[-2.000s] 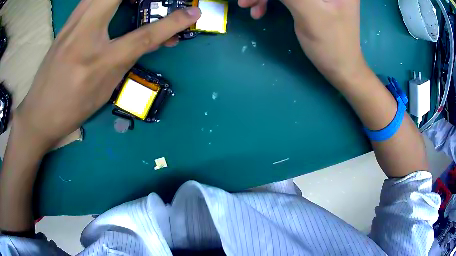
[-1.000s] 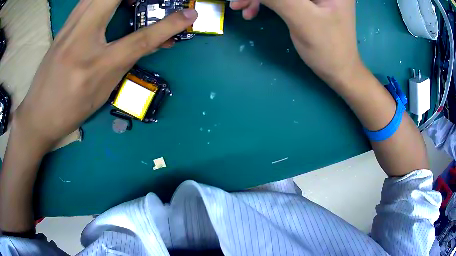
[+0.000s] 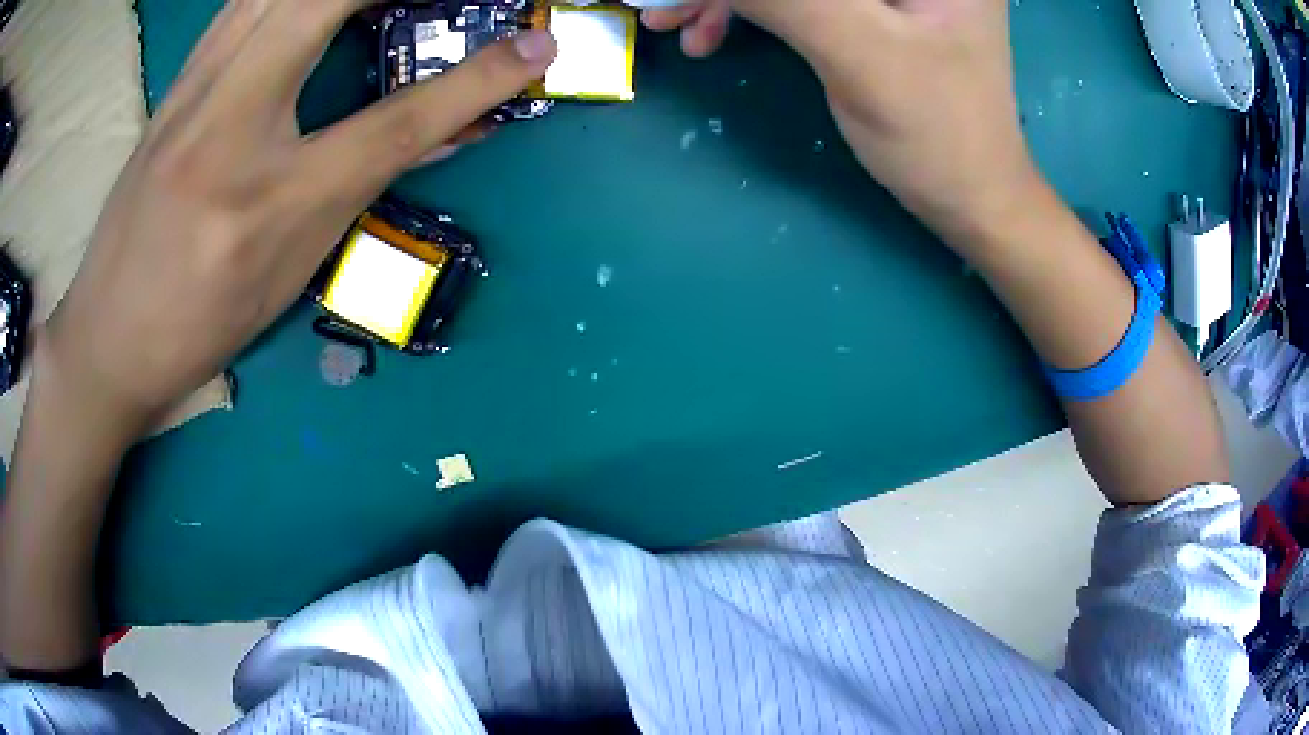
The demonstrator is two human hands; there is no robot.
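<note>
My left hand (image 3: 216, 230) holds a black watch housing (image 3: 442, 46) at the top edge, one fingertip resting where the housing meets its folded-out battery (image 3: 592, 55). The battery is silver-white with yellow edges. My right hand (image 3: 919, 101) is cut off by the top edge; its visible fingertips are right of the battery. A pale sliver shows beside them, too cut off to identify. A second housing (image 3: 457, 273) lies below my left hand, with its battery (image 3: 382, 282) over it and a grey disc (image 3: 340, 362) beside it.
A cardboard sheet (image 3: 72, 129) lies at left, with dark units at the picture's edge. On the green mat (image 3: 689, 359) lies a small cream scrap (image 3: 454, 471). A white power adapter (image 3: 1200, 270), a white roll (image 3: 1199, 50) and cables are at right.
The held housing and battery have shifted slightly left with my left fingertip. My right hand has moved a little left, and a pale sliver now shows above the battery.
</note>
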